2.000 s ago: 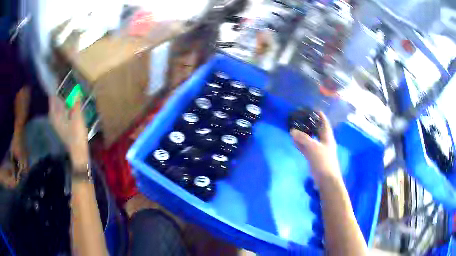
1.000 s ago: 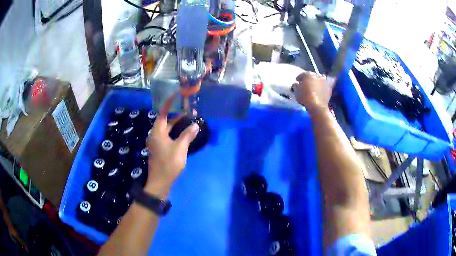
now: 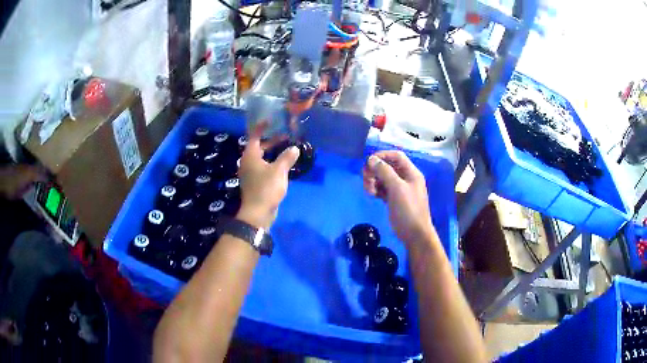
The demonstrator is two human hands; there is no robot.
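My left hand (image 3: 264, 177), with a dark wristband, holds a glossy black 8-ball (image 3: 303, 157) just below the upright metal cylinder of the machine (image 3: 303, 74). My right hand (image 3: 399, 186) is to the right of the ball, above the blue tote (image 3: 284, 319). Its thumb and fingertips are together; whether a small part is between them cannot be told. Black balls with white 8 circles (image 3: 181, 171) stand in rows at the tote's left. Several loose balls (image 3: 382, 263) lie at its right.
A carton (image 3: 92, 152) and scale with green display (image 3: 53, 202) are at left. A water bottle (image 3: 220, 60) and white container (image 3: 418, 117) flank the machine. A side tote of black parts (image 3: 560, 202) is at right. Another tote (image 3: 603, 319) is lower right. A dark tub with balls is lower left.
My right hand has come from the white container back over the tote, nearer my left hand. My left hand still holds the ball below the machine head. The camera view has shifted.
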